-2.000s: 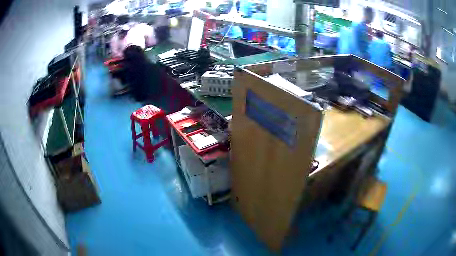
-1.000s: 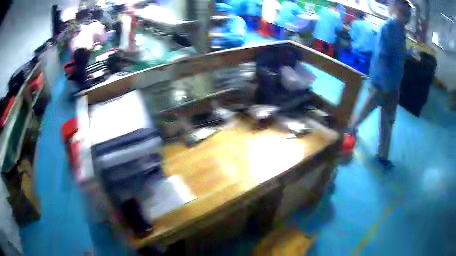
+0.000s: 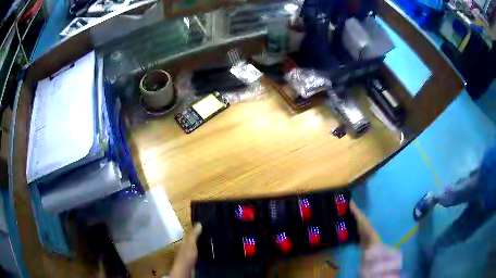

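Observation:
A black compartment tray (image 3: 266, 222) with two rows of pockets is held at the bottom centre, over the desk's front edge. Several small square units in it show red blocks with blue-white marks, such as one unit (image 3: 249, 245) in the front row. At least one pocket at the left looks dark. My left hand (image 3: 186, 252) grips the tray's left end, and my right hand (image 3: 369, 231) grips its right end. Both hands are blurred and partly cut off or hidden by the tray.
The wooden desk (image 3: 245, 146) holds an opened circuit assembly (image 3: 202, 112), a plant pot (image 3: 157, 89), a clipboard with papers (image 3: 65, 119) and a white sheet (image 3: 147, 228). Bagged parts (image 3: 307, 81) lie at the rear. A person's leg (image 3: 462, 217) shows at right.
The desk is now close in front of me. My hands and the tray have come into view at the bottom. The walking person is no longer seen upright at the back right.

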